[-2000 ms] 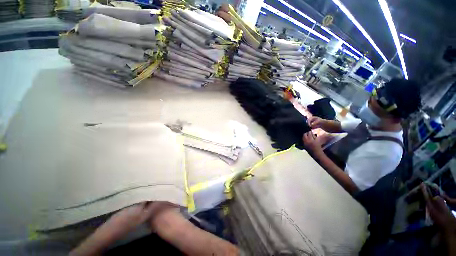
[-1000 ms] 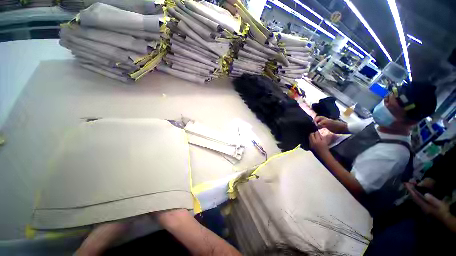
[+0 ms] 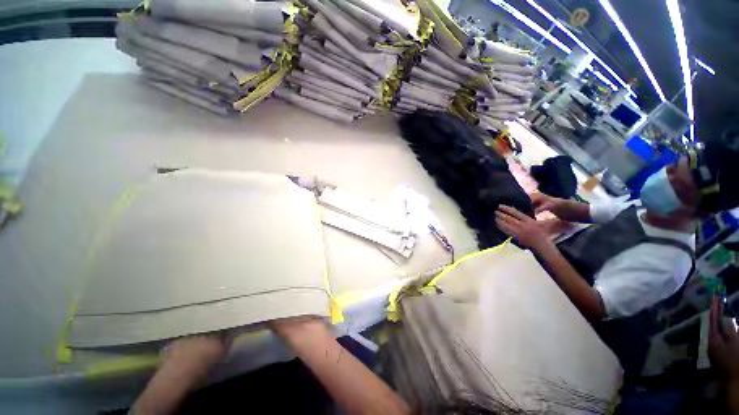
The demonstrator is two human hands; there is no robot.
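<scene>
A grey-beige fabric panel lies in front of me, with yellow edge tape down both sides and a hem band marked by a dark line along its near edge. My left hand is at the panel's near edge, left of its middle, with its fingers hidden under the fabric. My right hand is near the panel's right near corner, its fingers also hidden under the edge. Whether either hand grips the fabric cannot be seen.
A near-side stack of panels stands at my right. Narrow strips and thread snips lie right of the panel. Folded bundles line the far side. A black heap lies before a masked co-worker at right.
The panel's near edge, raised and curved two seconds ago, now lies flatter and straighter. Both hands have shifted right in the picture, as has the whole scene. The co-worker's hand has moved on the black heap.
</scene>
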